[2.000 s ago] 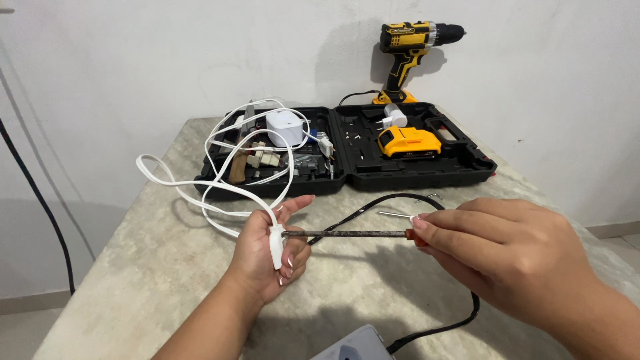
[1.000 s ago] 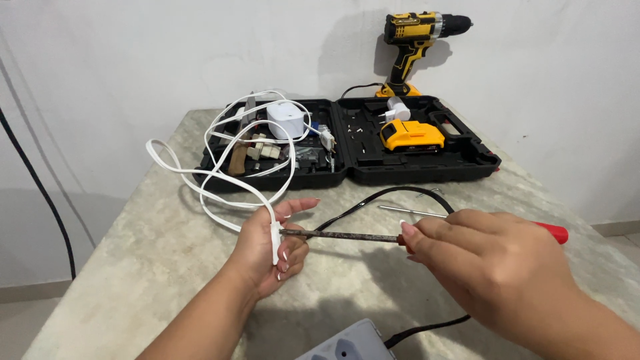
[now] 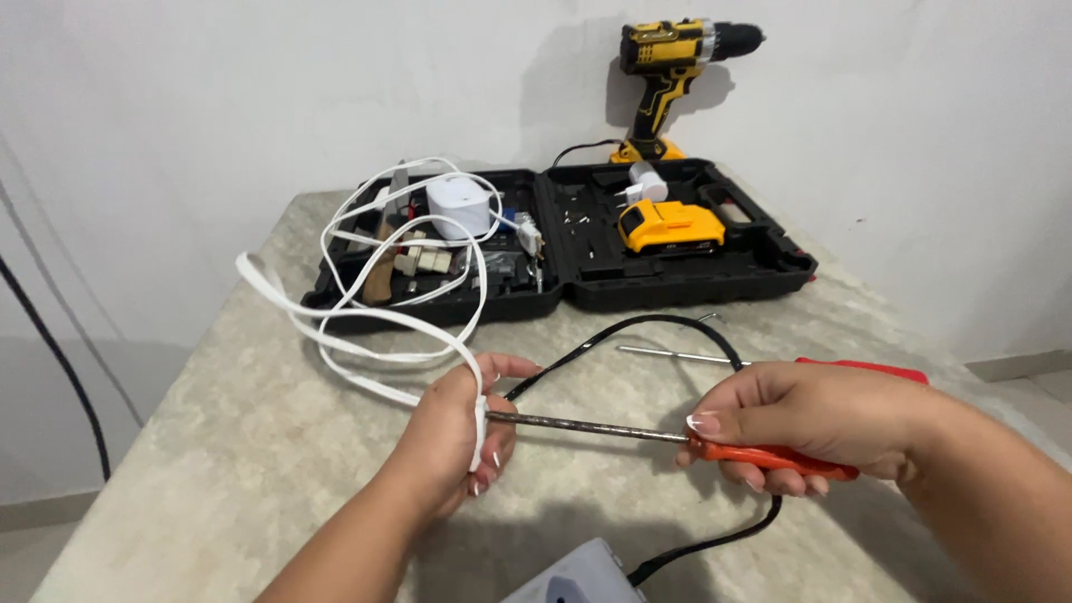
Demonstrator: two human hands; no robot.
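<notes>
My left hand (image 3: 456, 435) holds a small white plastic piece (image 3: 480, 435), a plug or cord connector, with a flat white cord (image 3: 402, 316) running from its top. In my right hand (image 3: 779, 427) is a screwdriver with an orange-red handle (image 3: 779, 461), its long dark shaft (image 3: 595, 428) pointing left. The tip meets the white piece at my left fingers; exactly where it sits is hidden. Behind my right hand a second screwdriver lies on the table, with a red handle (image 3: 871, 368) and a thin metal shaft (image 3: 670, 355).
An open black tool case (image 3: 578, 293) holds a white adapter (image 3: 459, 205), a yellow battery (image 3: 672, 226) and a white charger plug (image 3: 646, 182). Behind it stands a yellow and black drill (image 3: 662, 84). A black cord (image 3: 620, 327) crosses the stone tabletop (image 3: 251, 402) near a white power strip (image 3: 578, 578).
My right hand has shifted its grip on the screwdriver; the handle, mostly covered by my fingers before, now shows below them. My left hand still holds the white piece.
</notes>
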